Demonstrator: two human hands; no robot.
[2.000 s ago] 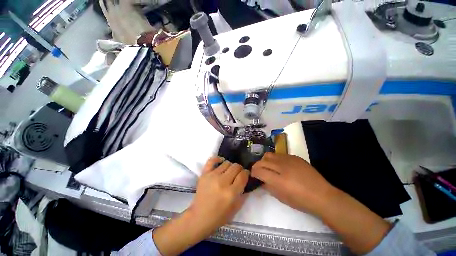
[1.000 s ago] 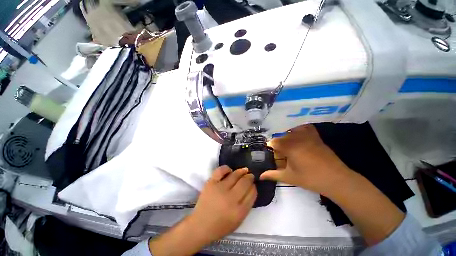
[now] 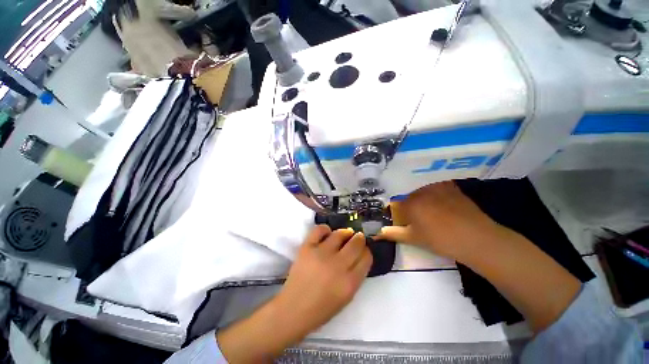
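Observation:
The black cuff (image 3: pixel 381 257) lies under the needle area of the white sewing machine (image 3: pixel 398 92), joined to a large white sleeve piece (image 3: pixel 235 220) that spreads to the left. My left hand (image 3: pixel 329 274) presses on the cuff with bent fingertips just in front of the presser foot (image 3: pixel 366 210). My right hand (image 3: pixel 434 220) is at the cuff's right edge beside the foot, thumb pointing left onto the cloth. The fingers partly hide the foot and the cuff's edge. Whether the right fingers pinch the cloth is hidden.
Black cuff pieces (image 3: pixel 498 291) lie right of the needle, partly under my right forearm. A striped sleeve stack (image 3: pixel 153 160) stands at left, near a pale green thread cone (image 3: pixel 67 165). A dark tray (image 3: pixel 623 270) with small tools is at far right. The table's ruler edge (image 3: pixel 398 353) runs along the front.
My right hand has moved from in front of the foot to the cuff's right side. Over the last second, the cuff has moved further under the foot, with my left fingertips nearer to it.

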